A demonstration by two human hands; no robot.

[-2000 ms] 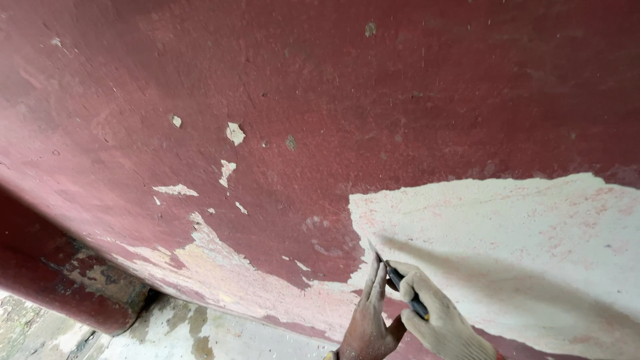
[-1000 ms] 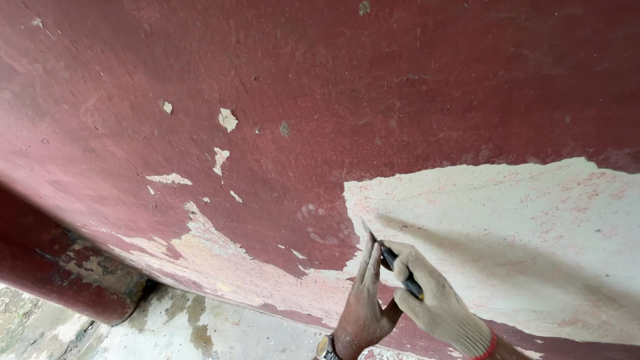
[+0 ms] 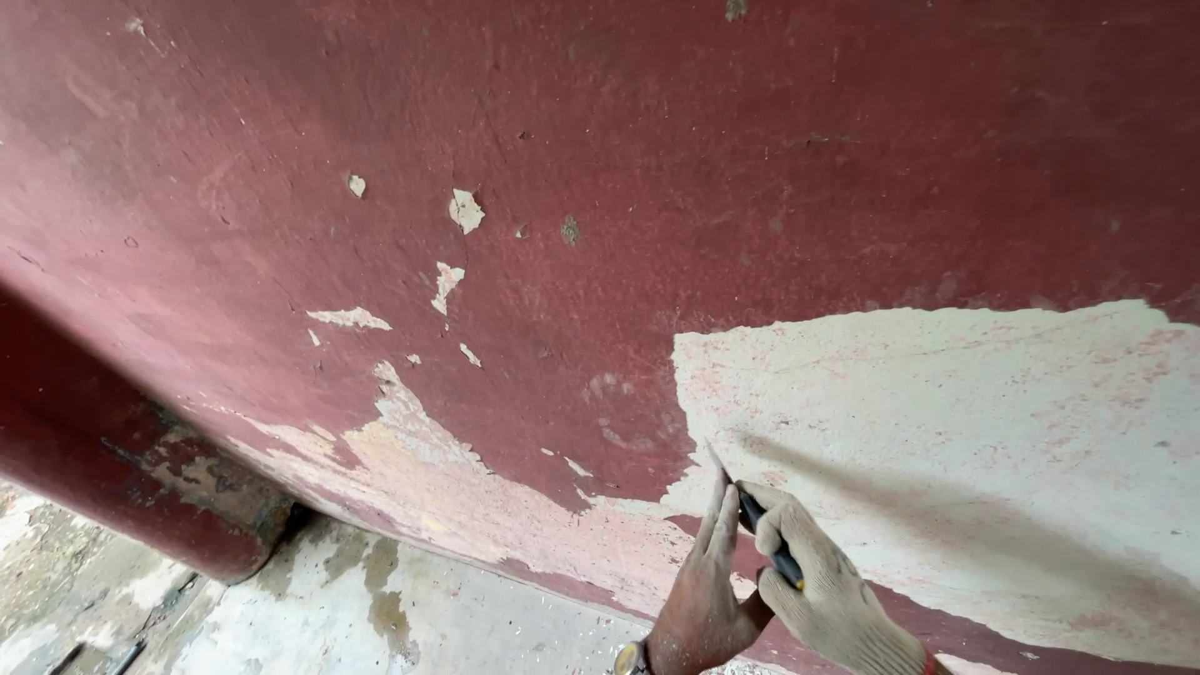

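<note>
My right hand [image 3: 816, 572], in a pale knitted glove with a red cuff, grips a scraper [image 3: 771, 539] by its black handle with a yellow end. The thin blade meets the wall at the left edge of a large bared whitish patch [image 3: 937, 412]. Bare and dusty, my left hand [image 3: 703, 600] wears a wristwatch [image 3: 631, 657]; its extended fingers rest against the tool near the blade. Dark red paint [image 3: 600, 187] covers the wall around the patch. The blade's exact shape is too small to tell.
Small chipped spots [image 3: 466, 211] dot the wall to the left. A red column [image 3: 206, 506] with flaking paint stands at lower left. Below the wall lies a stained pale floor [image 3: 469, 600] with scattered flakes. Dark thin objects lie at the bottom left.
The blade and both hands stay at the left edge of the whitish patch, with the scraper held throughout. The view has shifted slightly.
</note>
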